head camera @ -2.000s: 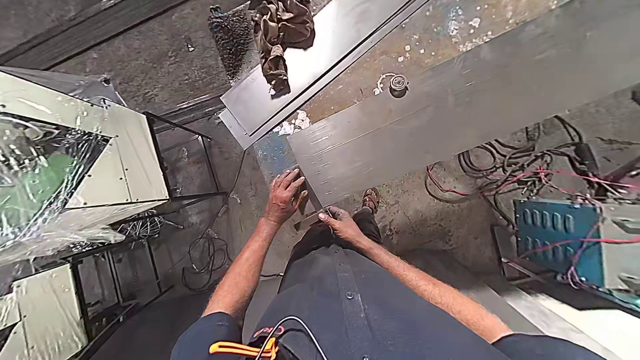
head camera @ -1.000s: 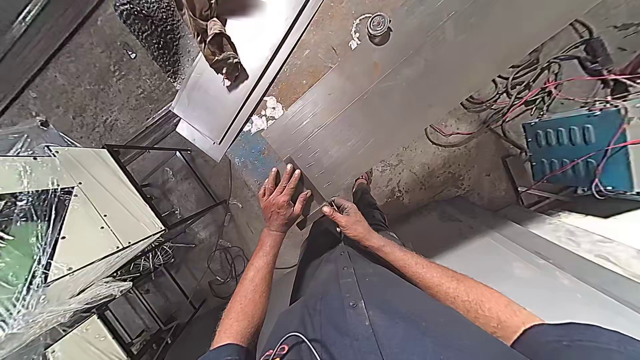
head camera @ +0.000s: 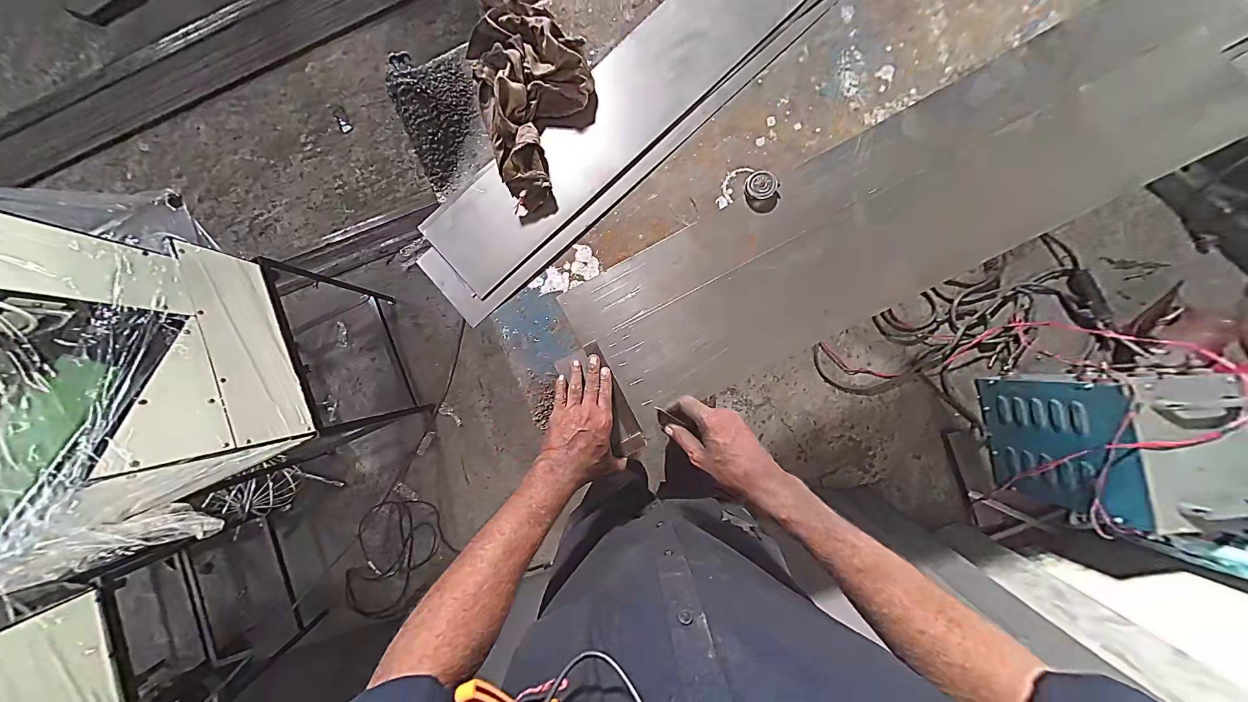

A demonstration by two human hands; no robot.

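A long grey metal sheet (head camera: 780, 263) with fine scratched lines near its near end lies across a paint-stained work table (head camera: 534, 331). My left hand (head camera: 580, 419) rests flat, fingers spread forward, on a small dark metal strip (head camera: 629, 429) beside the sheet's end. At the sheet's near corner, my right hand (head camera: 717, 439) pinches a small thin piece between thumb and fingers; what it is cannot be made out. A round metal object (head camera: 761, 189), perhaps a small tin, stands near the sheet's far edge.
Further metal sheets (head camera: 624, 127) lie beyond, with a crumpled brown cloth (head camera: 531, 88) on top. At right, cables (head camera: 1024, 322) tangle beside a blue vented machine (head camera: 1053, 444). Plastic-wrapped cream panels (head camera: 234, 341) and a black metal frame (head camera: 375, 424) stand at left.
The view has shifted. My left hand stays beside the sheet's end and my right hand at its near corner throughout.
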